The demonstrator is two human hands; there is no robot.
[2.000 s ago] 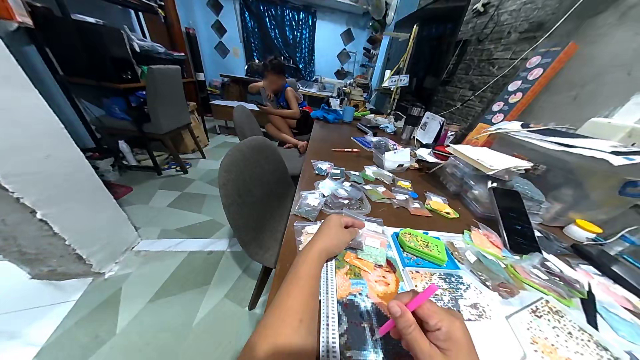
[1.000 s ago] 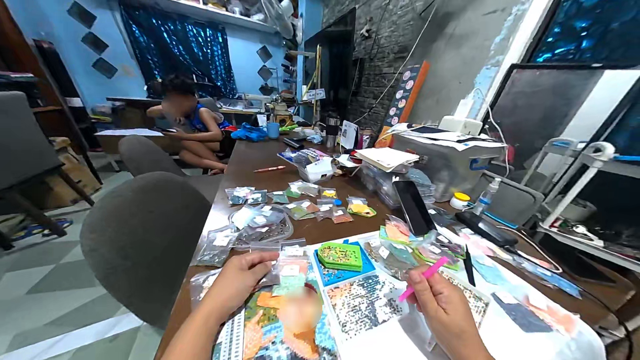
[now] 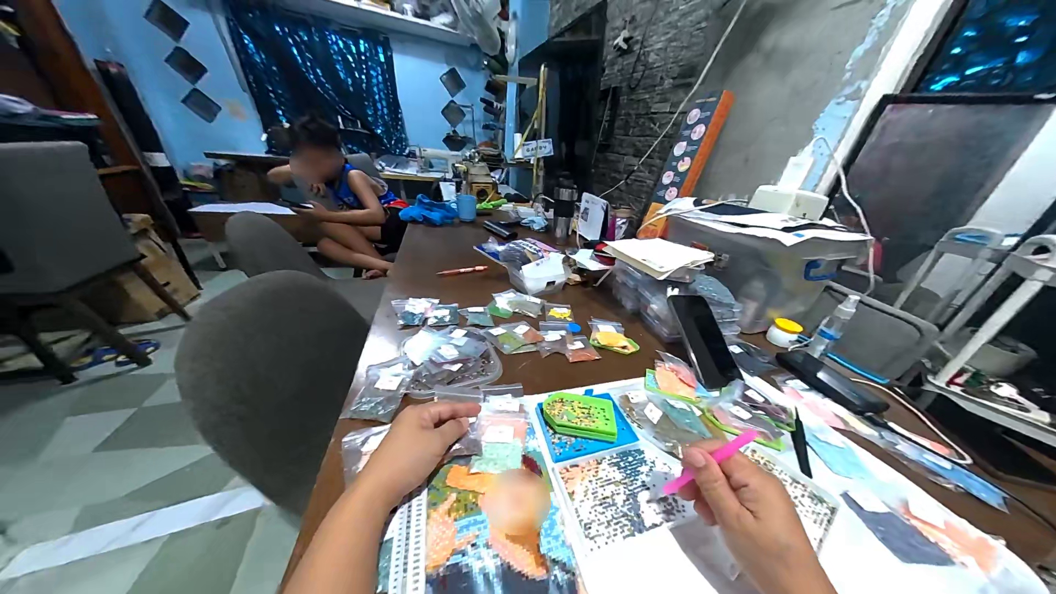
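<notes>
My left hand (image 3: 422,441) rests at the top edge of a diamond painting canvas (image 3: 478,536), its fingertips by small zip bags of beads (image 3: 499,433); whether it grips one I cannot tell. My right hand (image 3: 734,495) holds a pink applicator pen (image 3: 711,462) above a white tray of sorted drills (image 3: 610,495). A green tray of mixed beads (image 3: 582,417) sits on a blue tray (image 3: 569,448) just beyond. Further bead bags (image 3: 450,351) lie past my left hand, some in a clear plastic container. A dark pair of tweezers (image 3: 800,445) lies right of the trays.
A smartphone (image 3: 704,342) leans behind the bead bags. Plastic boxes (image 3: 759,247) with papers, a yellow-lidded jar (image 3: 784,332) and a spray bottle (image 3: 835,326) stand at the right. A red pen (image 3: 462,271) lies further back. Grey chairs (image 3: 264,371) line the left side; a person sits beyond them.
The view has turned to the right. My right hand with the pink pen has moved from over the canvas to over the white drill tray. My left hand stays near the canvas's top edge.
</notes>
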